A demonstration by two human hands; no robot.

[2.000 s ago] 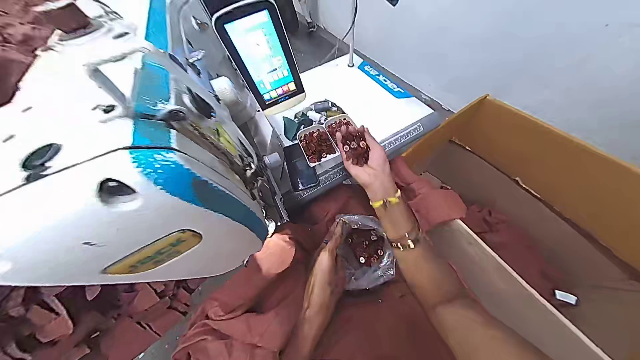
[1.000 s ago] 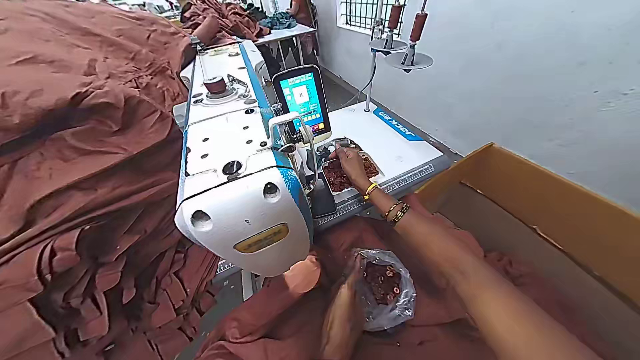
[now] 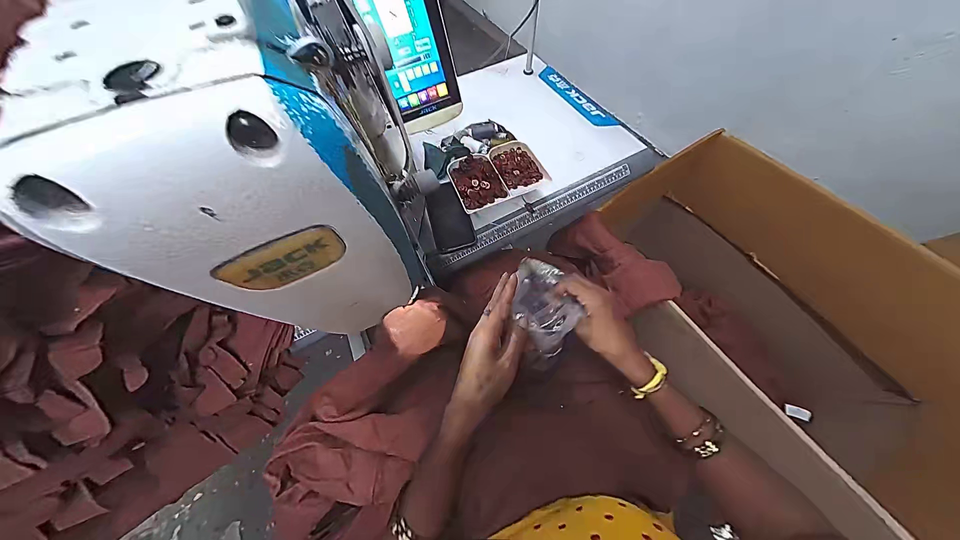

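A clear plastic bag is held between my two hands above reddish-brown cloth on my lap. My left hand grips the bag's left side, fingers pointing up. My right hand, with a yellow bangle at the wrist, grips its right edge. What the bag contains cannot be made out. Beyond the hands, two small white trays of dark red buttons stand side by side on the machine table, the left tray and the right tray.
The white Jack sewing machine head fills the upper left, its lit screen behind. A dark flat object lies left of the trays. A cardboard box stands at the right. Stacked reddish-brown cloth pieces lie lower left.
My right hand has left the button trays and now holds the bag with my left hand. The bag, open with buttons showing before, is now raised and gathered. The view has shifted.
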